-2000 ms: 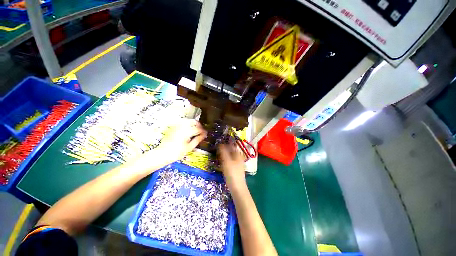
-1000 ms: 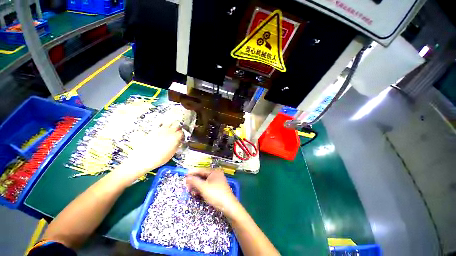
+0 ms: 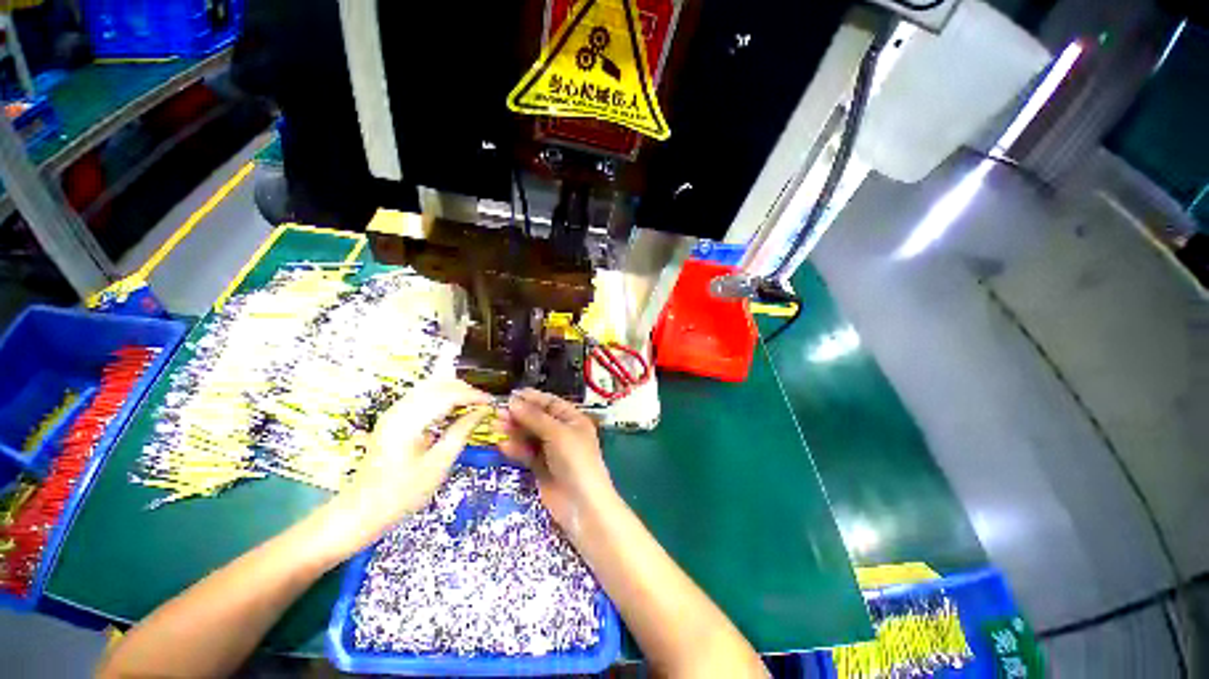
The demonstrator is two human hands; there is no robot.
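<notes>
My left hand (image 3: 422, 444) and my right hand (image 3: 550, 438) meet at the fingertips, just in front of the die (image 3: 511, 348) of the black press. The fingertips of both hands are pinched together; what lies between them is too small to tell. Yellow leads show just behind and below the fingers. The blue terminal tray (image 3: 347, 634), filled with silvery bits, lies directly below my hands. A broad pile of yellow and white wire leads (image 3: 298, 385) lies on the green bench left of the press.
Red-handled scissors (image 3: 617, 370) lie right of the die, with a red bin (image 3: 705, 322) beyond. A blue box with red leads (image 3: 82, 458) is far left. A bin of yellow leads (image 3: 915, 634) is lower right. A lamp-like white arm (image 3: 955, 86) is upper right.
My right hand has come up out of the terminal tray, and my left hand has moved from the wire pile to meet it. The view has shifted, showing the lower-right bin more fully.
</notes>
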